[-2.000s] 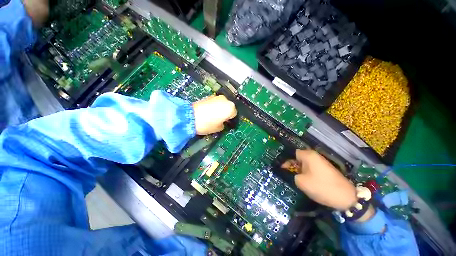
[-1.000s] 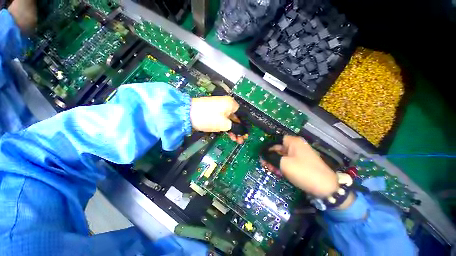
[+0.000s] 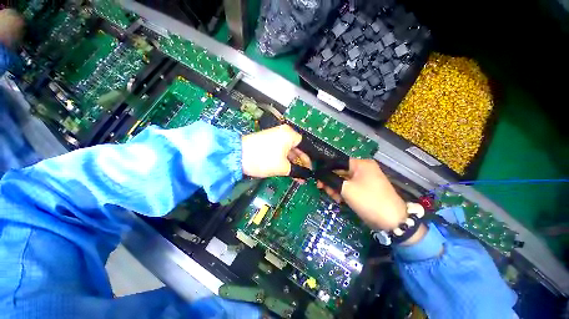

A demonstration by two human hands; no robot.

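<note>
A large green circuit board (image 3: 299,227) crowded with parts lies in a black carrier in front of me. My left hand (image 3: 274,152), in a blue sleeve with black finger cots, is over the board's far edge, fingers bent. My right hand (image 3: 368,190), with black finger cots and a beaded bracelet, meets it there; the fingertips of both touch or nearly touch. Something small and yellowish shows among the left fingers, but the fingers hide what it is. A narrow green board (image 3: 330,129) lies just beyond. A yellow part (image 3: 260,214) stands on the main board's left side.
Beyond the silver rail (image 3: 274,83) are a black bin of grey blocks (image 3: 368,56), a bin of yellow components (image 3: 443,109) and a plastic bag (image 3: 290,22). More boards (image 3: 103,68) lie up the line at left. Another person's hand (image 3: 9,26) is at the top left. A blue cord (image 3: 499,182) runs right.
My right hand has moved left and away from me over the board to meet my left hand. My left hand has shifted slightly right. The whole view has shifted a little.
</note>
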